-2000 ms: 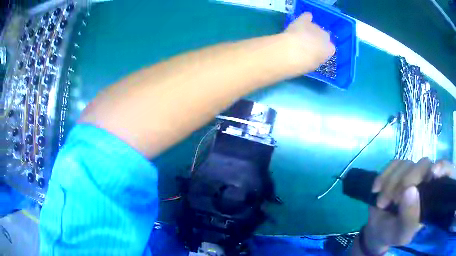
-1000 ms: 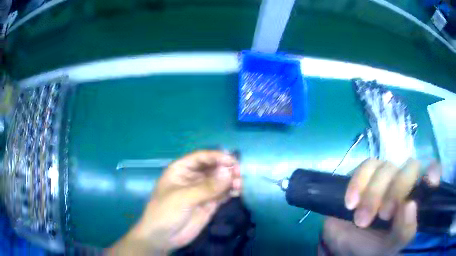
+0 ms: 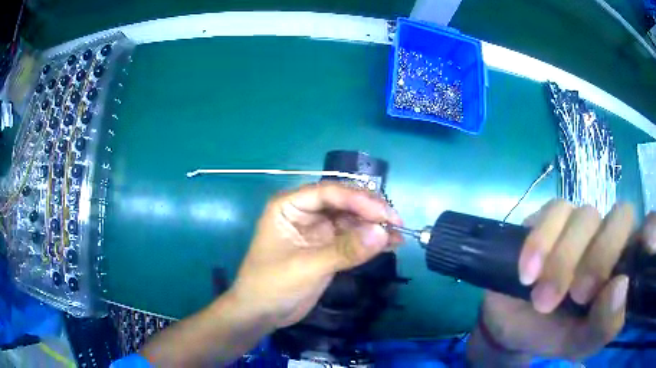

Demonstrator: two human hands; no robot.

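Observation:
My left hand (image 3: 309,251) is pinched at the tip of the screwdriver bit, apparently on a tiny screw mostly hidden by the fingertips. My right hand (image 3: 568,273) is wrapped around the black electric screwdriver (image 3: 475,251), its bit pointing left. The black housing (image 3: 360,295) lies below and behind my left hand, partly hidden. A white cable (image 3: 252,172) stretches left from the housing's silvery end, above my left hand; its right end is unclear. The blue screw bin (image 3: 471,90) holds many small screws.
A clear tray (image 3: 97,165) of round black-topped parts is at the left. A bundle of white cables (image 3: 586,158) lies at the right, with a single white cable (image 3: 529,192) beside it. The bench's white edge (image 3: 252,27) curves along the back, with a green surface beyond.
My left hand has left the screw bin and come to the bit tip over the housing. The screwdriver has moved left. A white cable now shows across the housing's end.

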